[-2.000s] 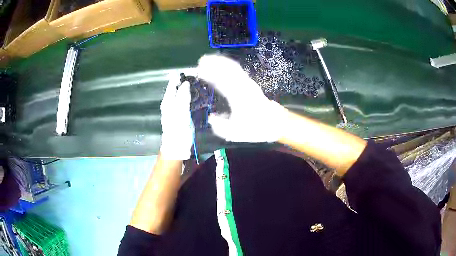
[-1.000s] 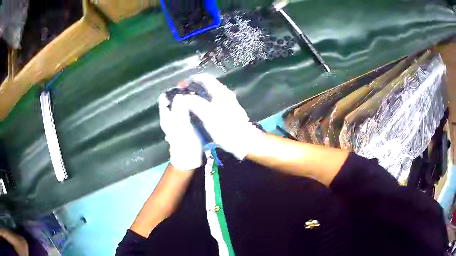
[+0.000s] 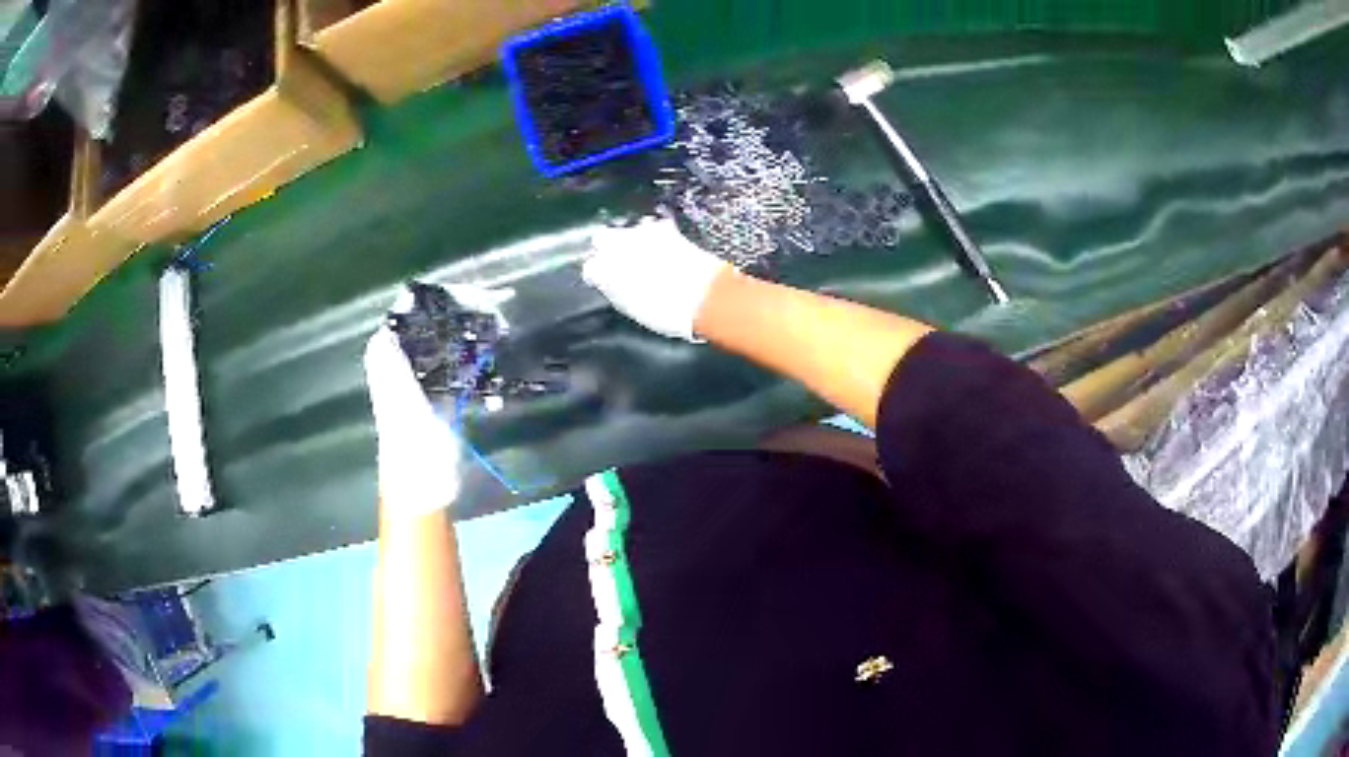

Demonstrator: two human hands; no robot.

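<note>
My left hand (image 3: 413,429), in a white glove, holds a cluster of black plastic fittings (image 3: 447,333) over the bench. A thin blue cord (image 3: 491,462) trails from the cluster towards me. A few dark pieces show at the cluster's right side. My right hand (image 3: 654,275), also in a white glove, is at the lower left edge of a heap of small silver metal hardware (image 3: 750,178). Its fingertips are by dark pieces there; whether it grips one cannot be told. Black round parts (image 3: 866,222) lie at the heap's right.
A blue bin (image 3: 589,89) of black parts stands behind the heap. A mallet (image 3: 932,185) lies right of it. A silver profile (image 3: 184,392) lies at left. Cardboard cartons (image 3: 222,155) stand at back left. Plastic-wrapped cardboard (image 3: 1258,429) is at right. A person is partly visible at lower left.
My hands were together around the work; now they are apart. The left has moved left with the black cluster, the right has gone to the heap. The camera view has also shifted.
</note>
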